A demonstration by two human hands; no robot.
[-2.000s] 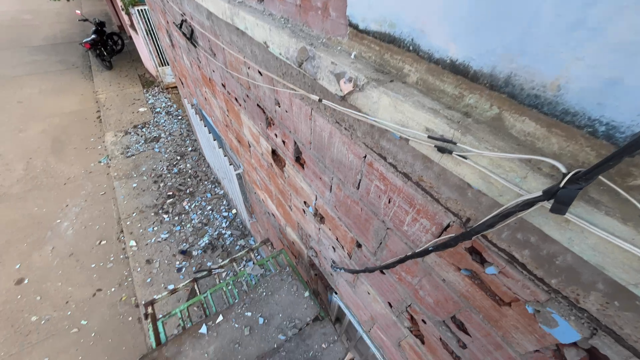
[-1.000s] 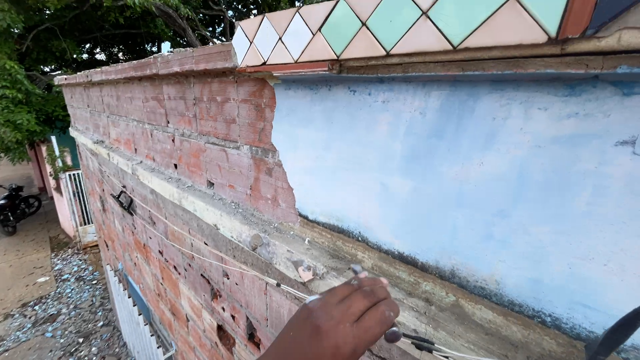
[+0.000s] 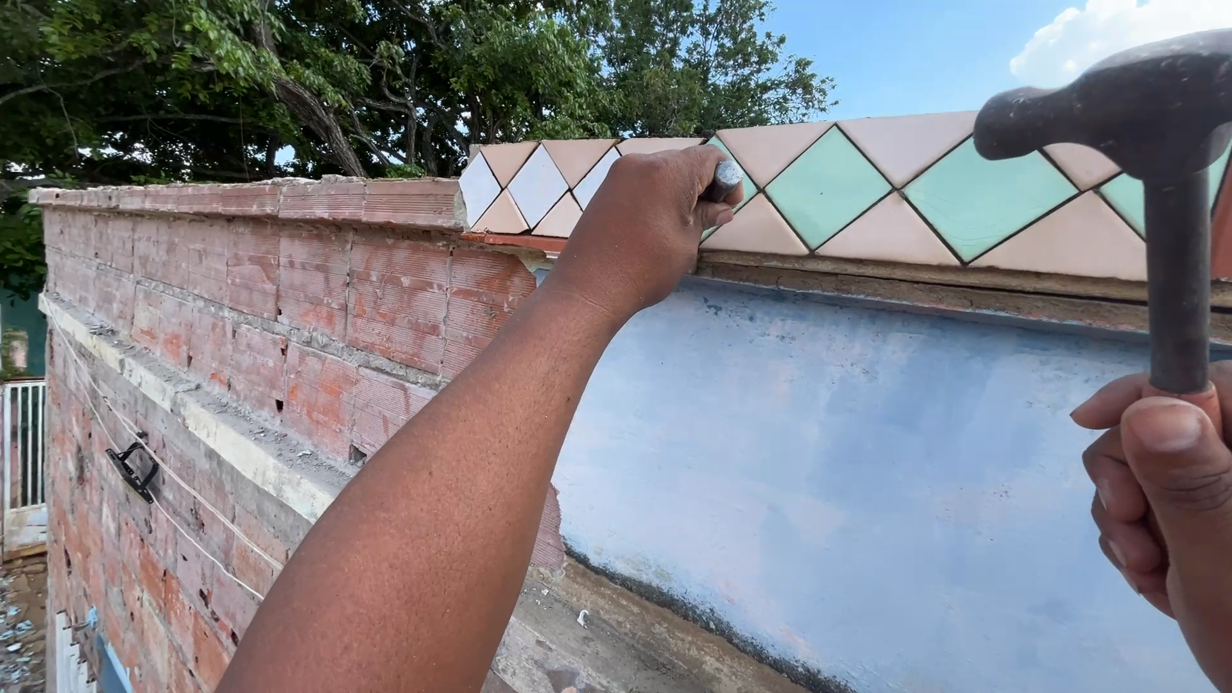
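My left hand [image 3: 664, 217] is closed around a metal bar, likely a chisel, whose round end [image 3: 727, 175] shows beside my thumb; its other end is hidden. The fist is at the band of diamond-patterned tiles [image 3: 830, 188] along the top of the wall. At the right edge, my right hand [image 3: 1165, 481] grips a claw hammer [image 3: 1176, 250] upright by its shaft, with the dark head above and to the right of my left fist. Beneath the tiles is blue painted plaster [image 3: 847, 462].
Bare hollow-brick wall [image 3: 318, 298] runs off to the left, with a ledge [image 3: 231, 438] along it. White cables [image 3: 207, 510] and a black bracket [image 3: 133, 470] hang on its lower face. Trees [image 3: 414, 77] stand behind; a white barred gate [image 3: 24, 448] is far left.
My left hand has risen from near the ledge to the tile band. The hammer and my right hand have come into view. The view has tilted up from the ground.
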